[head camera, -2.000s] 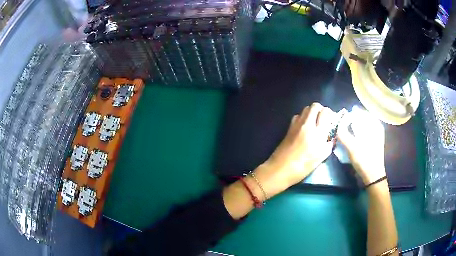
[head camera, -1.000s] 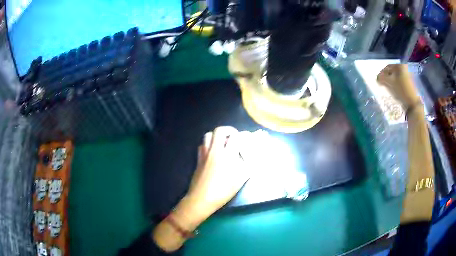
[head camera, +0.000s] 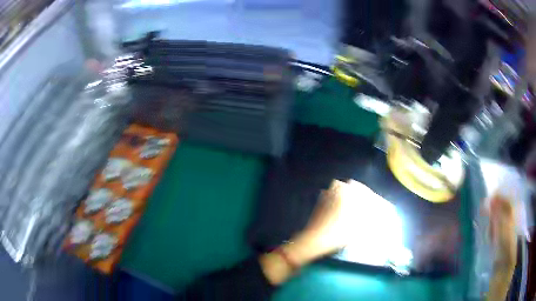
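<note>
The whole frame is motion-blurred. My left hand (head camera: 341, 220) is over the black work mat (head camera: 288, 188), in bright lamp glare; its fingertips are washed out and I cannot tell what they hold. My right hand (head camera: 501, 214) is a blurred shape at the far right, over the white sheet of small parts (head camera: 499, 173); its fingers are not clear. The orange fixture (head camera: 141, 204) lies at the left with several silver modules (head camera: 119, 210) in its seats and one dark seat at the top.
Clear blister trays (head camera: 44, 159) are stacked at the far left. A dark stack of trays (head camera: 229, 111) stands at the back. The yellow-rimmed round lamp (head camera: 418, 176) hangs over the mat's right side. Green bench (head camera: 194, 200) shows between fixture and mat.
My right hand left my left hand and went to the white sheet at the right, where it now shows lower. My left hand remains under the lamp. The view swung right, then back left.
</note>
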